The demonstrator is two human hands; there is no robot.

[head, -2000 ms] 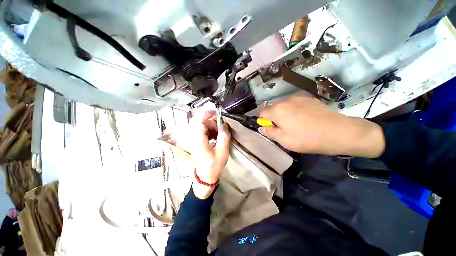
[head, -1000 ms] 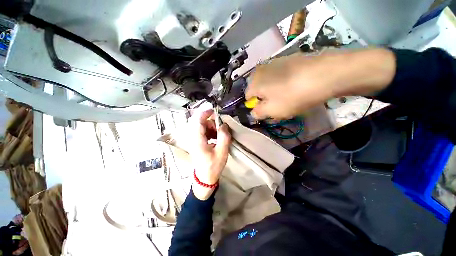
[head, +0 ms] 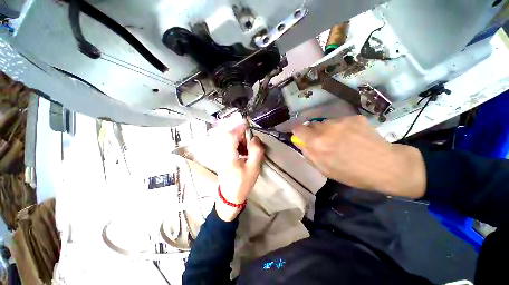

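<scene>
My left hand, with a red bead bracelet, pinches the edge of the beige bag just below the needle area. My right hand is closed around a yellow-handled tool, likely the pliers. Its dark tip points left to the bag edge by my left fingertips. A bit of teal handle shows above my right hand. The bag's glaring white part spreads left, with a dark label and strap loops. The exact tip contact is too small to tell.
The pale sewing machine arm spans the top. A rusty lever and bracket lie right of the needle. A brown thread cone stands behind. Brown bundles are at left. A blue crate is at lower right. My dark apron is below.
My right hand first moved up toward the needle, uncovering teal scissor loops, then came back down right with the yellow-handled tool. My left hand stays at the bag edge. The view has shifted slightly.
</scene>
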